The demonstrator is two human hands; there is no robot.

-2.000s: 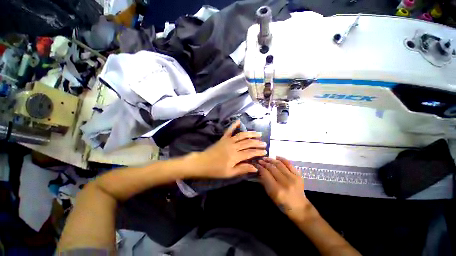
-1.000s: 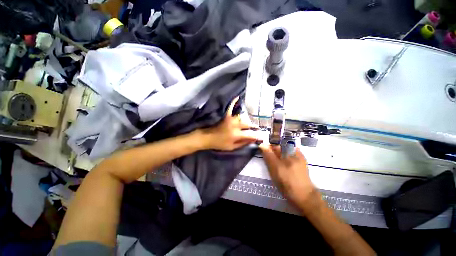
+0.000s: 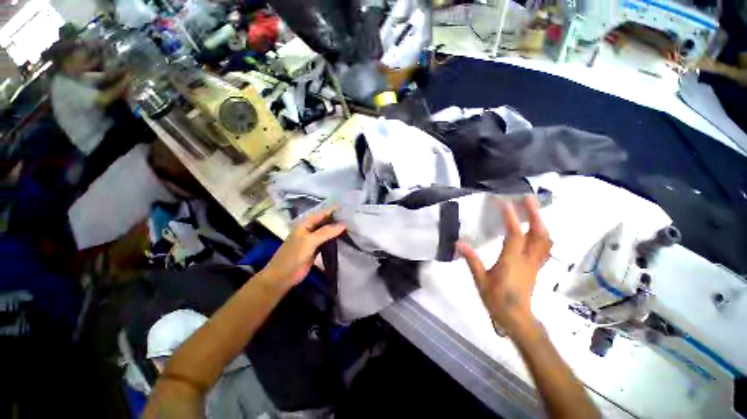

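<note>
The garment (image 3: pixel 401 232) lies left of the sewing machine with its pale grey side up, crossed by a dark strip (image 3: pixel 448 230). A dark grey part (image 3: pixel 557 150) spreads behind it. My left hand (image 3: pixel 305 247) holds the pale cloth's left edge between thumb and fingers. My right hand (image 3: pixel 509 266) is over the cloth's right end, fingers spread, thumb near the dark strip; it grips nothing that I can see. The white sewing machine head (image 3: pixel 614 274) is at the right, with its needle area away from the cloth.
An older cream-yellow machine (image 3: pixel 237 117) stands at upper left among scraps. Dark navy cloth (image 3: pixel 655 164) covers the area behind. A ruler strip (image 3: pixel 459 352) runs along the table's front edge. A person (image 3: pixel 82 102) is at far left; another person's arm (image 3: pixel 722 70) shows at upper right.
The view has turned left. The garment is away from the needle, with its pale side spread out. My hands have moved apart; my right hand has left the presser foot and opened.
</note>
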